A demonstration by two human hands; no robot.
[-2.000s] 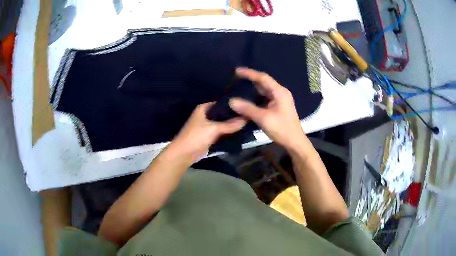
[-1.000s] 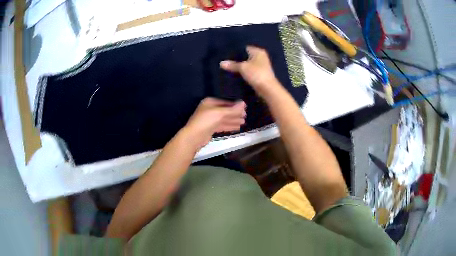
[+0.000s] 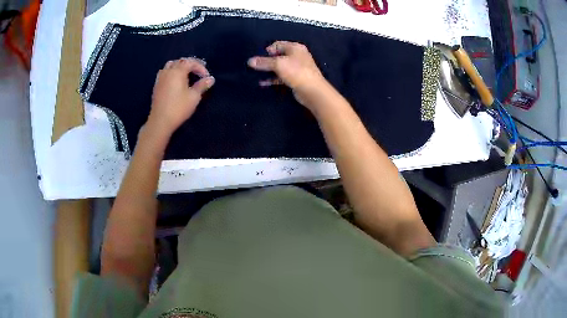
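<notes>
The large black garment panel (image 3: 261,118) lies flat across the white table, with a speckled grey-white band around its edge and a curved notch at the left. A gold-black speckled strip (image 3: 429,84) runs along its right end. My left hand (image 3: 181,90) is over the left part of the panel, thumb and forefinger nearly meeting; whether a thin thing is between the fingertips cannot be told. My right hand (image 3: 287,68) is over the upper middle of the panel with fingers apart and nothing visible in it. Any small black piece cannot be made out against the panel.
An iron (image 3: 457,87) with a wooden handle and blue cords stands right of the panel. Red-handled shears (image 3: 371,5) are at the top edge. A long tan strip (image 3: 69,74) lies at the left. A red-and-black box (image 3: 521,68) is at the far right, above paper scraps (image 3: 508,214).
Both hands have moved apart and away from me, my left hand to the left. The dark bundle once between them no longer shows. The view has shifted, and the white thread-like curve on the panel is gone.
</notes>
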